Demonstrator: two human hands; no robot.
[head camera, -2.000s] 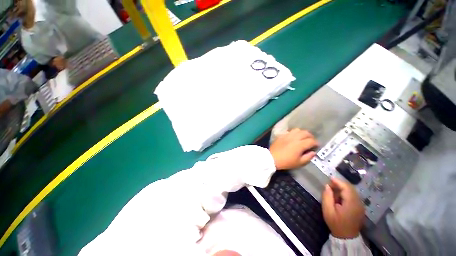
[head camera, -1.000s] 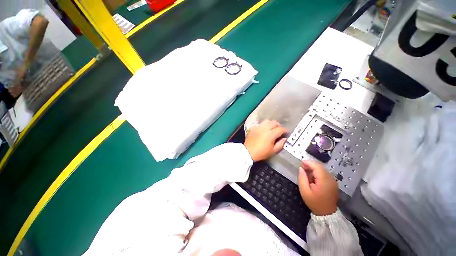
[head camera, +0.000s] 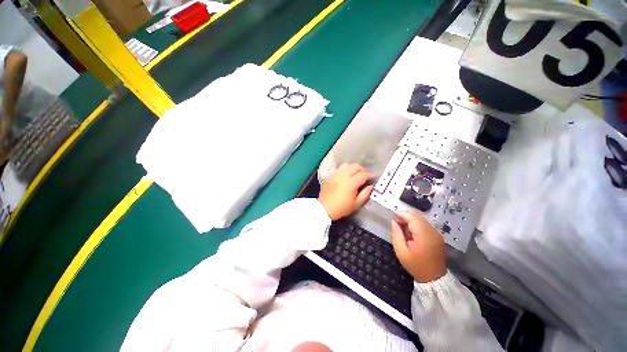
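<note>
A ring-shaped part (head camera: 421, 184) sits in the black fixture (head camera: 414, 200) on the perforated base plate (head camera: 474, 165), with a faint purple glow on it. A pale locating bar (head camera: 390, 173) frames the fixture's left side. My left hand (head camera: 346, 190) rests at the plate's left edge, fingers loosely bent, with nothing visible in it. My right hand (head camera: 419, 246) rests at the plate's near edge, thumb and forefinger close together; whether it holds anything cannot be seen. The laser head (head camera: 502, 89) is above the plate's far side.
A white foam stack (head camera: 227, 148) with two black rings lies on the green belt (head camera: 275, 179) at left. Another foam stack (head camera: 564, 227) is at right. A keyboard (head camera: 368, 265) lies below the plate. A sample ring (head camera: 443, 108) and black square (head camera: 421, 100) lie behind it. A mouse (head camera: 526, 333) is at lower right.
The view has swung right, so everything sits further left and the right foam stack shows more. Both hands stay beside the plate in nearly the same pose.
</note>
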